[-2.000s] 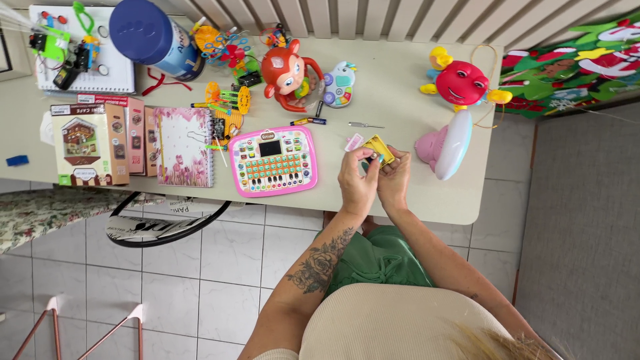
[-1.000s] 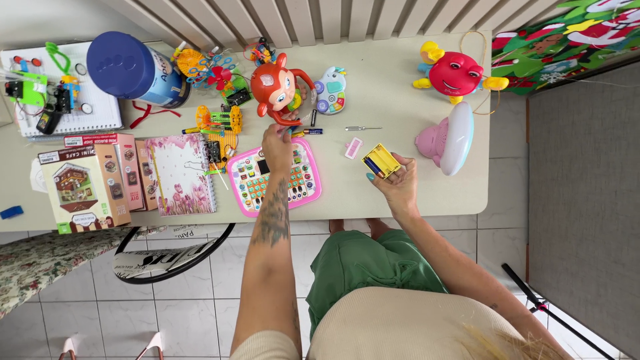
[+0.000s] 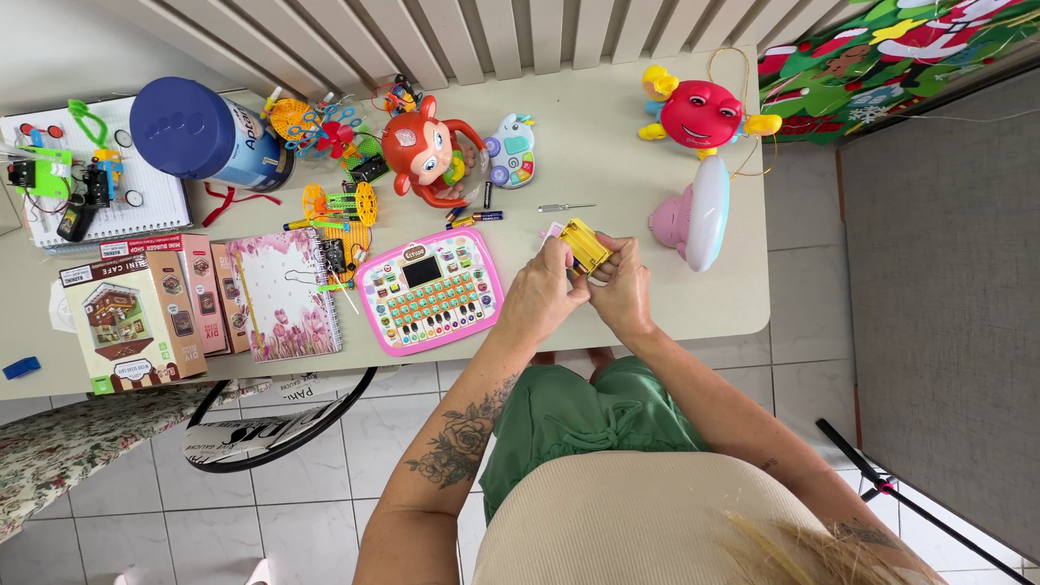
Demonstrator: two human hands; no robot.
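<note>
Both hands meet over the table on a yellow plastic battery case (image 3: 587, 244). My right hand (image 3: 621, 284) grips its right side, and my left hand (image 3: 543, 294) is at its lower left corner; a dark battery seems to show between the fingers there. A small pink plastic piece (image 3: 552, 231) lies just behind my left hand, partly hidden. Above it rests a small screwdriver (image 3: 566, 208). Several loose batteries (image 3: 487, 216) lie beside the red monkey toy (image 3: 422, 154). The pink toy tablet (image 3: 432, 291) is to the left of my left hand.
A white and blue toy (image 3: 513, 151), a red smiling toy (image 3: 700, 115) and a pink toy with a pale disc (image 3: 710, 213) stand farther back. Leftward are a spiral notebook (image 3: 284, 301), boxed kits (image 3: 130, 325), a blue-lidded tub (image 3: 183, 130) and small geared models (image 3: 340, 205).
My left hand was at the batteries by the monkey one second ago; it has come back right to the yellow case. My right hand still holds the case.
</note>
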